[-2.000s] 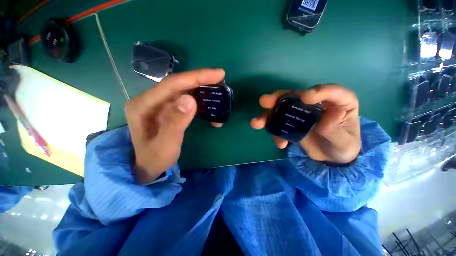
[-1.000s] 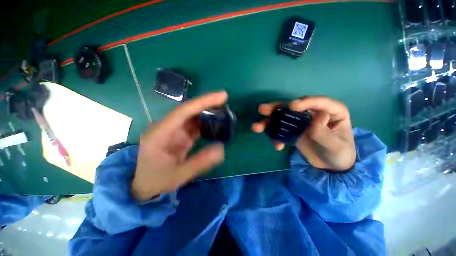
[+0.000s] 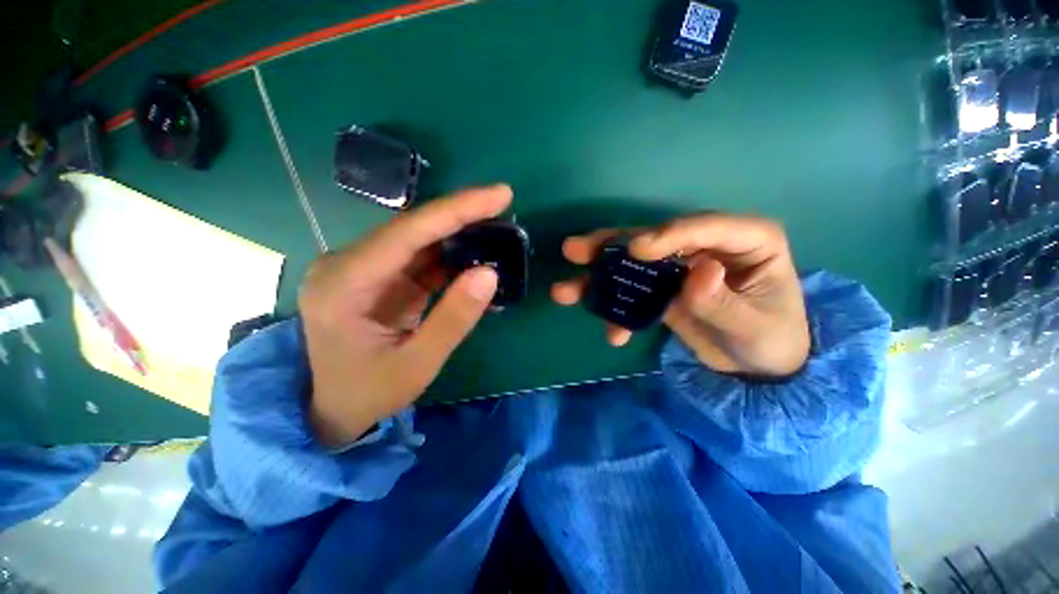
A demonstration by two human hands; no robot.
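Note:
My left hand (image 3: 389, 308) holds a black square smartwatch (image 3: 502, 252) by its edges, with the thumb on its dark screen, where a little faint text shows. My right hand (image 3: 737, 290) holds a second black square smartwatch (image 3: 633, 285) between thumb and fingers, a little to the right of the first. Its screen faces up and shows a menu of white text lines. The two watches are apart. Bare fingers and blue elastic cuffs show on both hands.
A watch with a QR code (image 3: 693, 44) lies at the top. A dark-screened watch (image 3: 379, 166) lies beyond my left hand. A round watch (image 3: 174, 121), white paper (image 3: 174, 267) and a red-white pen (image 3: 105, 313) are at left. A blister tray of watches (image 3: 938, 186) is at right.
My left thumb has moved back onto its watch's screen, which had faced partly away a second ago. My right hand has shifted slightly left with its watch. The view has shifted a little.

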